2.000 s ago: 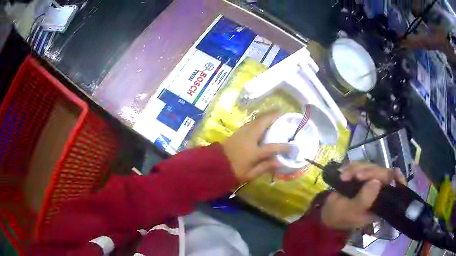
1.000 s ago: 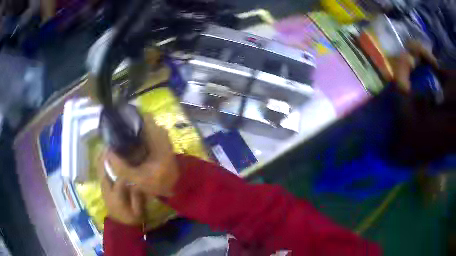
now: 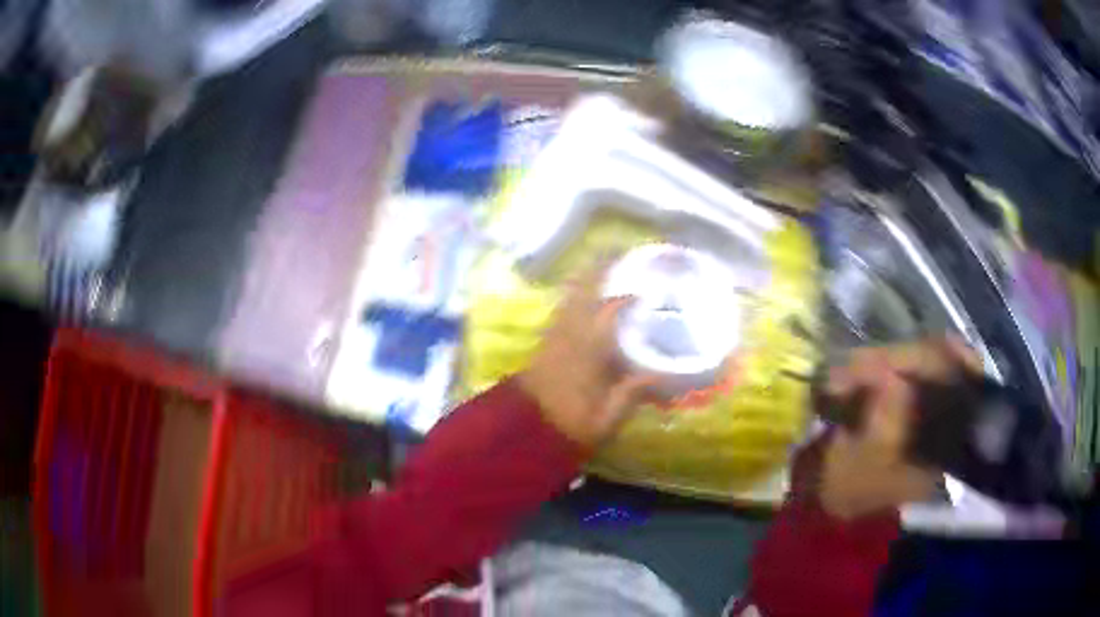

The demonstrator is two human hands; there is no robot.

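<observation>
The picture is blurred. The white round head housing (image 3: 678,309) lies open end up on the yellow work pad (image 3: 531,338). My left hand (image 3: 585,359) holds its left rim, fingers and thumb around the edge. The white bracket housing (image 3: 603,151) lies behind it on the pad, angled. My right hand (image 3: 890,416) grips the black electric screwdriver (image 3: 965,428) at right, apart from the housing; its tip is too blurred to place. Wires and screws cannot be made out.
A round tin (image 3: 738,75) with white top stands behind the pad. Silver metal feeders (image 3: 887,271) are at right. A red slatted crate (image 3: 220,482) is at lower left. Blue-and-white cardboard (image 3: 410,259) lies on a pinkish board (image 3: 296,241).
The view swung right and back. My hands were together around the screwdriver over the pad one second ago; now my left hand is at the housing and my right holds the screwdriver off to the right.
</observation>
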